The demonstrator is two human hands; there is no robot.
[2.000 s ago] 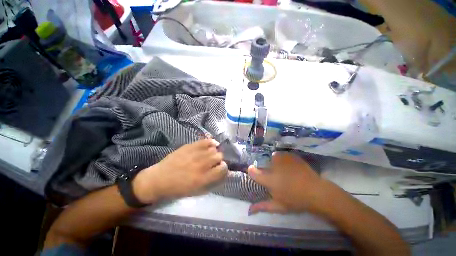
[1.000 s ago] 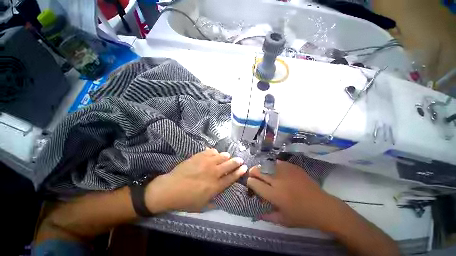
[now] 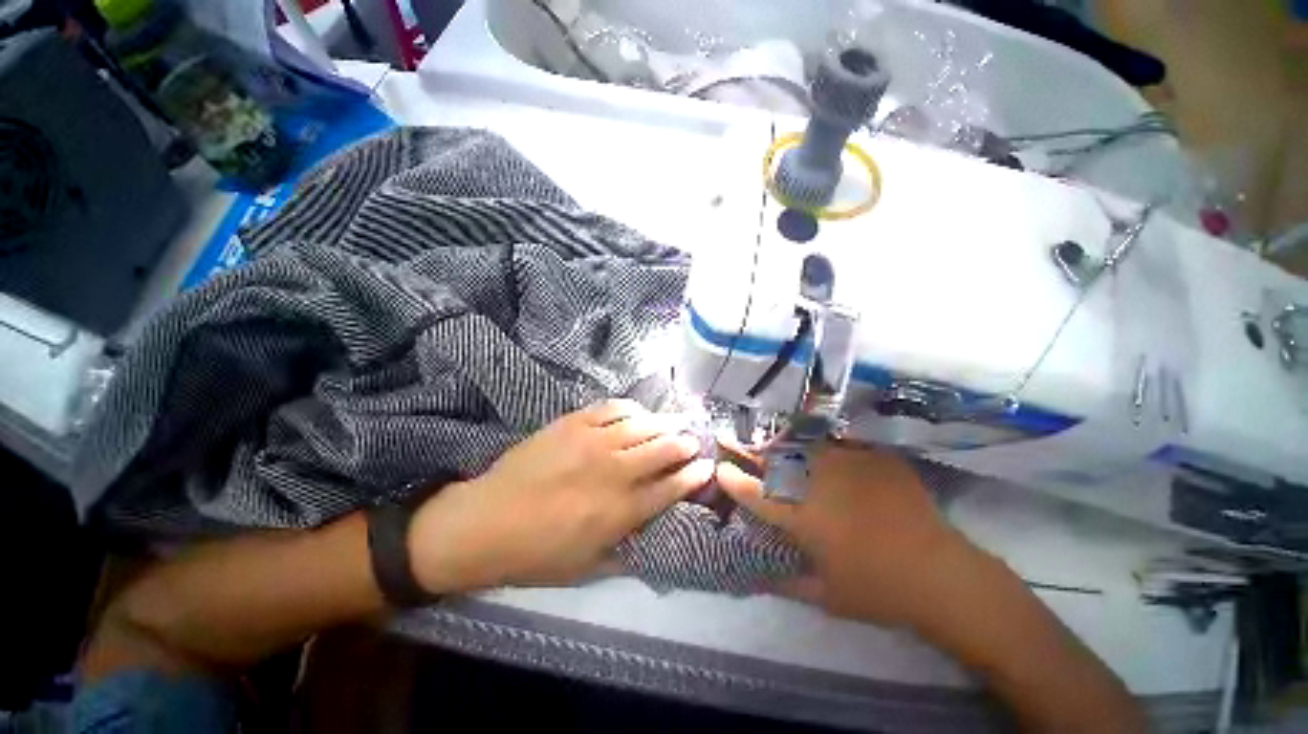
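Note:
The striped garment lies bunched on the white table, left of and under the sewing machine head. My left hand, with a dark wristband, presses on the garment with fingertips close to the presser foot and needle area. My right hand is right of it, thumb and fingers at a dark part of the cloth, partly behind the machine's metal parts. The fingertips of both hands nearly meet. Bright glare hides the exact grip and the needle.
A dark grey machine and a bottle stand at the left. A white trough holds cables behind the machine head. Small tools lie at the right. Part of another person's arm shows at the top right.
Since the oldest frame, my left hand has moved right, closer to my right hand. The grey patch of cloth between them is now mostly covered. The view has shifted slightly.

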